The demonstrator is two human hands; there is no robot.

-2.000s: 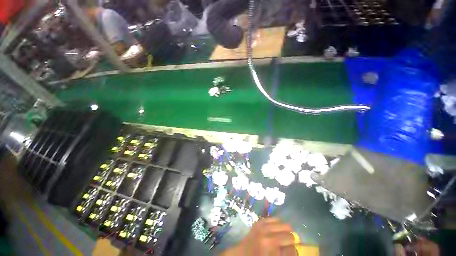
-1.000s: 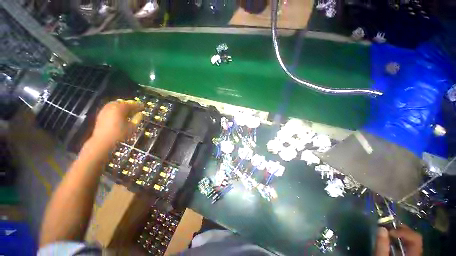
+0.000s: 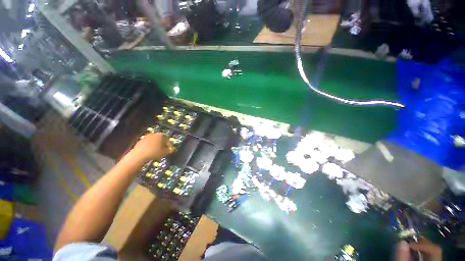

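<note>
The black compartment tray (image 3: 200, 163) at the left holds rows of small boards with yellow blocks; several compartments are bare. My left hand (image 3: 152, 147) is over the middle compartments, fingers bent down at the boards; whether it grips one is hidden. My right hand (image 3: 418, 251) is at the bottom right, cut off by the edge, with fingers around a slim tool that looks like a soldering iron; it is blurred. Finished assemblies (image 3: 265, 164) with coloured wires lie right of the tray. White plastic housings (image 3: 318, 154) are piled beyond them. One assembly (image 3: 347, 252) lies near the bench's front edge.
The grey duct hood (image 3: 400, 171) with its blue sleeve (image 3: 433, 114) stands at the right. A green conveyor belt (image 3: 265, 97) runs behind, carrying a small part. A cardboard box (image 3: 127, 216) and lower tray (image 3: 173, 235) sit below the bench. Other people are across the belt.
My left hand came from the front of the bench to the tray, then moved from its back compartments to the middle ones. My right hand stays at the lower right. The view has shifted.
</note>
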